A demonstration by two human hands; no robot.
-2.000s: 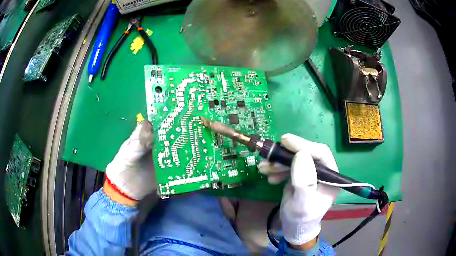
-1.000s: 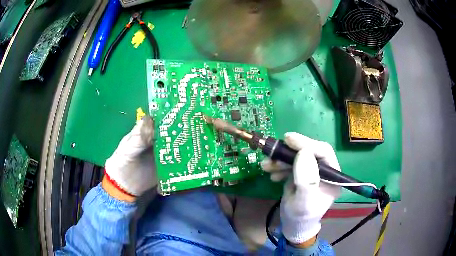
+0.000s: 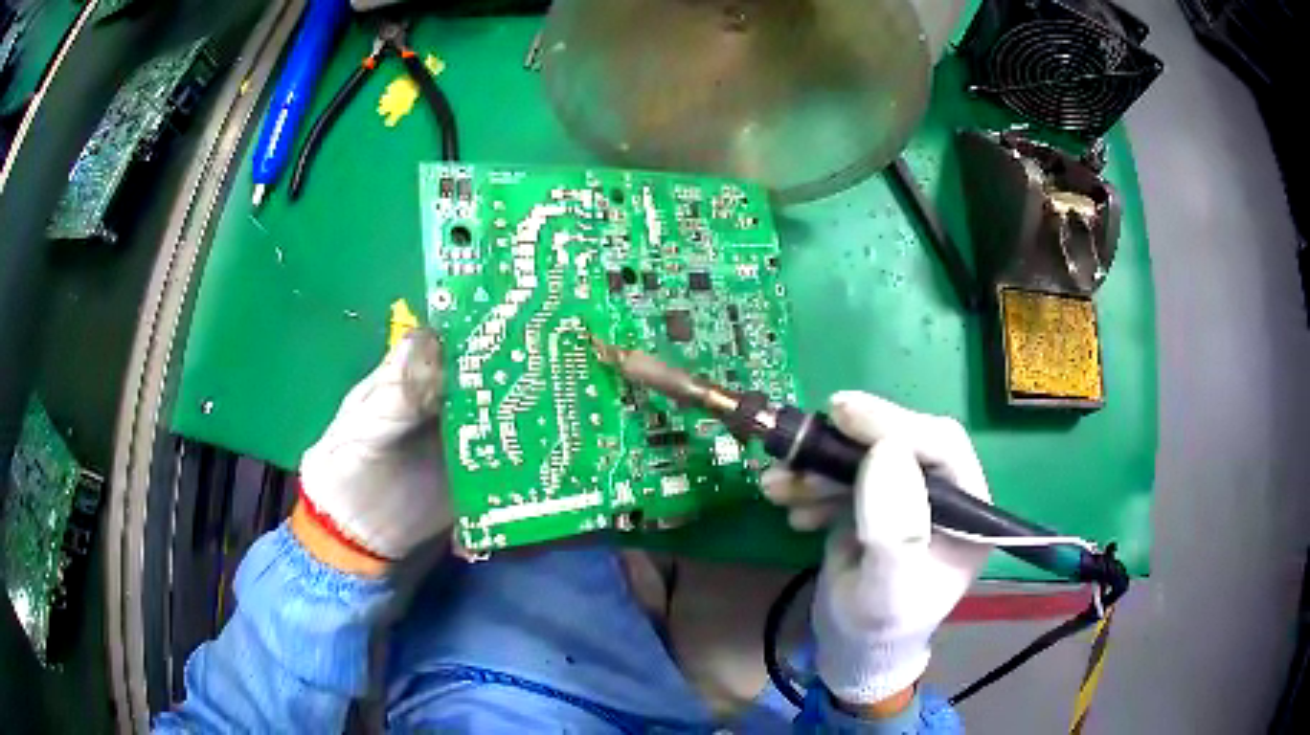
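The green circuit board is tilted above the mat, its solder side with silvery pad rows and small chips facing me. My left hand, in a white glove with a red cuff edge, grips the board's left edge; its fingertips behind the board are hidden. My right hand, also in a white glove, holds the soldering iron by its black handle. The iron's tip is at the pad rows near the board's middle; whether it touches is too small to tell. No solder wire can be made out.
A fume hood hangs beyond the board. Pliers and a blue pen-like tool lie at upper left. The iron stand, yellow sponge and fan are at right. The conveyor carries boards at left.
The board has shifted slightly up in the picture in my left hand. My right hand and the iron have moved slightly right. The boards on the conveyor have moved a little to the left.
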